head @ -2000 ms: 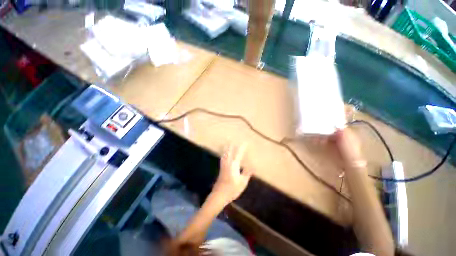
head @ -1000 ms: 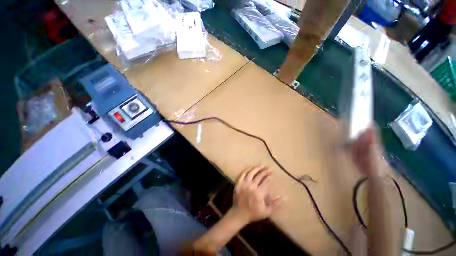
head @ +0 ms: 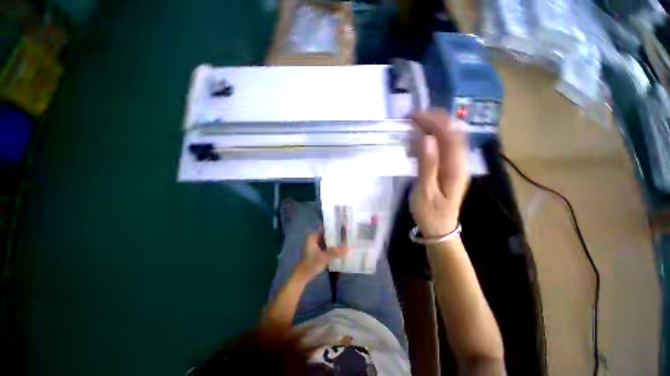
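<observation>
My left hand (head: 317, 255) holds the lower left edge of a white product box (head: 354, 233) over my lap. The box has dark print and a small red mark. Its upper end meets the front edge of the long white impulse sealer (head: 253, 167). Whether film covers the box is too blurred to tell. My right hand (head: 439, 165), blurred, is raised over the right end of the sealer, beside the control box (head: 466, 77). I cannot tell if its fingers touch the sealing jaw (head: 308, 127). The heating strip runs along the sealer's front.
A pile of bagged boxes (head: 547, 33) lies on the cardboard-covered bench at the upper right. A black power cord (head: 571, 213) runs down the bench. An open carton (head: 345, 37) with shiny film is behind the sealer. Green floor lies to the left.
The view has turned from the bench to the sealer. The box has come from above the bench to my lap, now in my left hand. My right hand has moved over the sealer.
</observation>
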